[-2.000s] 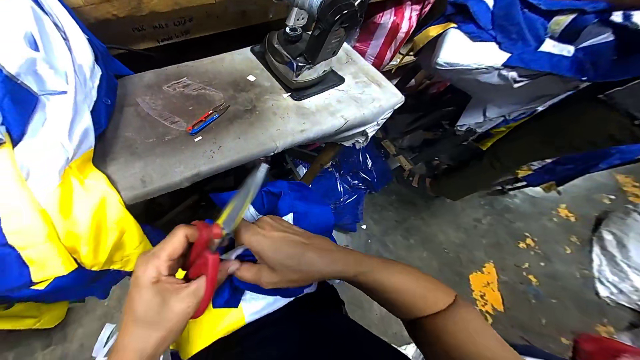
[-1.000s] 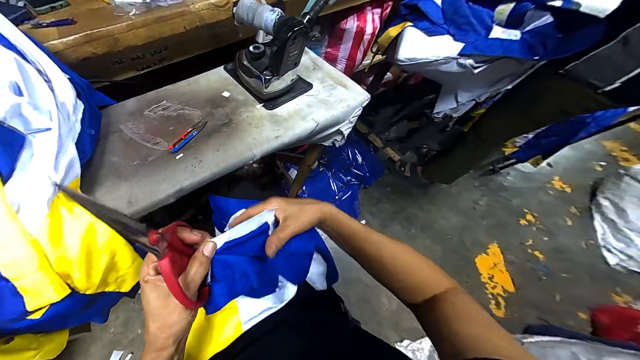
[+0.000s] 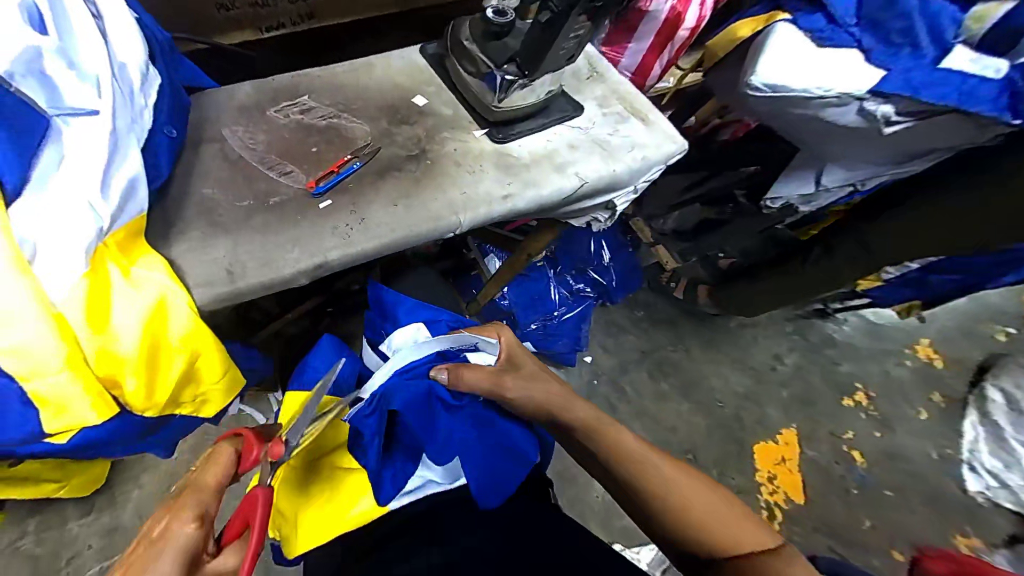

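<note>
My left hand point(image 3: 200, 504) holds red-handled scissors point(image 3: 258, 448) by their loops. The blades are spread, and their tips point up and right to the edge of a blue, white and yellow cloth garment piece point(image 3: 448, 424) over my lap. My right hand point(image 3: 508, 372) grips the upper part of this cloth at a white band point(image 3: 424, 352), thumb in front and the other fingers mostly hidden behind. Whether the blades touch the band, I cannot tell.
A cloth-covered ironing table point(image 3: 448, 176) lies ahead, with an iron point(image 3: 504, 72) on a dark pad and red-and-blue thread snips point(image 3: 342, 170). Blue, white and yellow garments point(image 3: 136, 320) hang at left. Blue plastic-wrapped packs point(image 3: 560, 296) lie underneath. More cloth point(image 3: 944, 72) is at upper right.
The scissors, pointing left away from the cloth a second ago, now point up and right at its edge with blades spread. My right hand still grips the cloth.
</note>
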